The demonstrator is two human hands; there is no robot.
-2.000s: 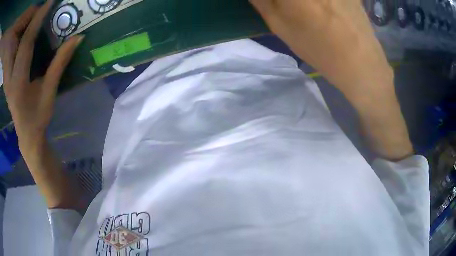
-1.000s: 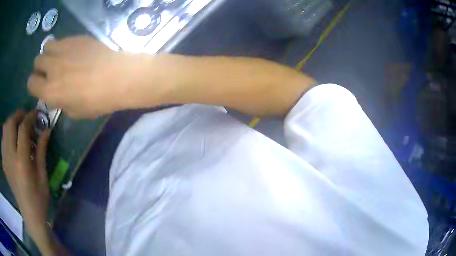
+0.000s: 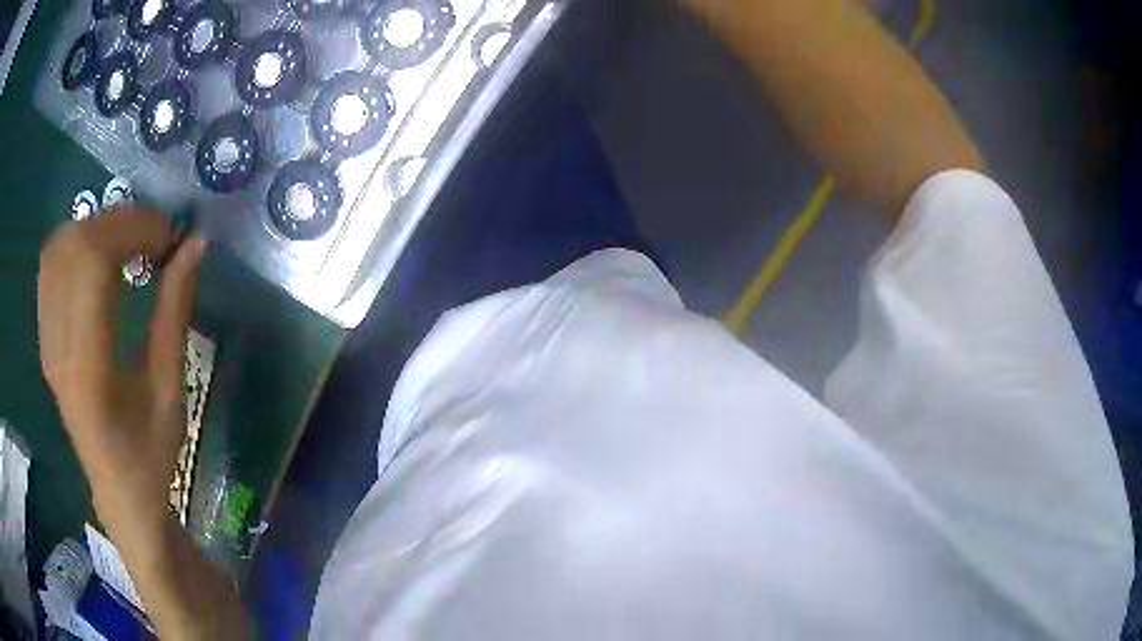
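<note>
The clear blister tray (image 3: 432, 188) fills the upper left, with rows of black-ringed round components (image 3: 301, 198) with bright centres in its pockets. My left hand (image 3: 107, 326) is over the green mat left of the tray, fingers curled, thumb and fingertips close; a small dark bit shows there, but I cannot tell if it is held. A loose pale disc (image 3: 138, 269) shows between the fingers, others (image 3: 84, 204) just beyond them. The pale narrow holder (image 3: 194, 413) lies partly hidden behind my left hand. My right hand is cut off by the top edge; only the forearm shows.
A green label (image 3: 236, 511) is at the bench edge below the holder. White papers (image 3: 65, 576) and a blue item (image 3: 113, 614) are at the lower left. A yellow line (image 3: 783, 257) runs across the grey floor at the right.
My right hand has left the holder and gone out past the top edge. My left hand has moved off the holder toward the loose discs. The view has shifted, showing more tray.
</note>
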